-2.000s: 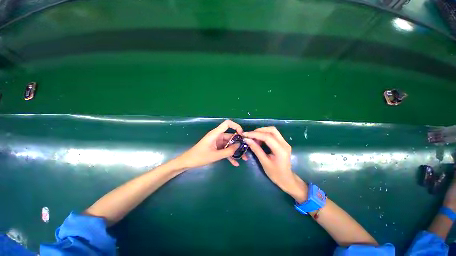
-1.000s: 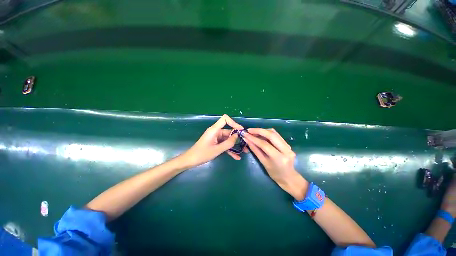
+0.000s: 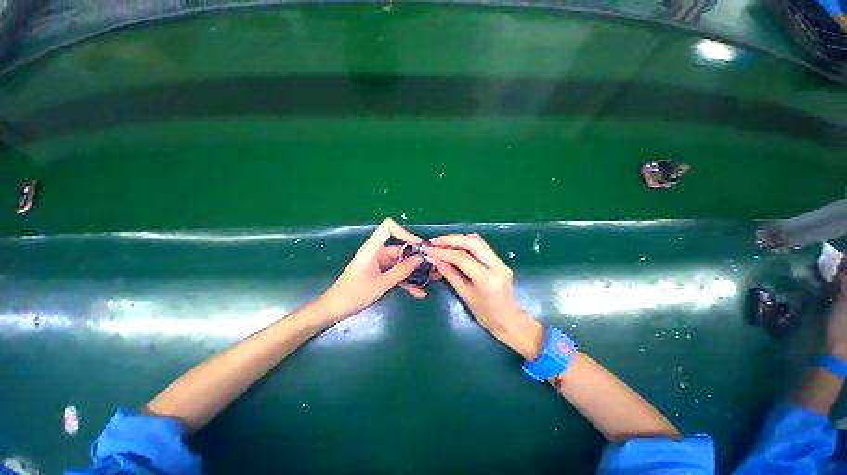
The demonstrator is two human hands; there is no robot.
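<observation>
A small dark watch case assembly with a thin copper rim is held above the near green surface, at the middle of the head view. My left hand grips it from the left, thumb across its near side and fingers behind and below. My right hand touches its upper right edge with thumb and index fingertips. Whether a separate small part is pinched there is too small to tell. The fingers hide much of the case.
On the green conveyor belt, one case lies far left and another at right. Black parts lie at right beside a grey metal post. A neighbour's hand is near a white scrap. A pale scrap lies lower left.
The view has shifted, so my hands and the bench appear further left. The belt case at right has moved left relative to the bench. A white scrap now shows by the neighbour's hand.
</observation>
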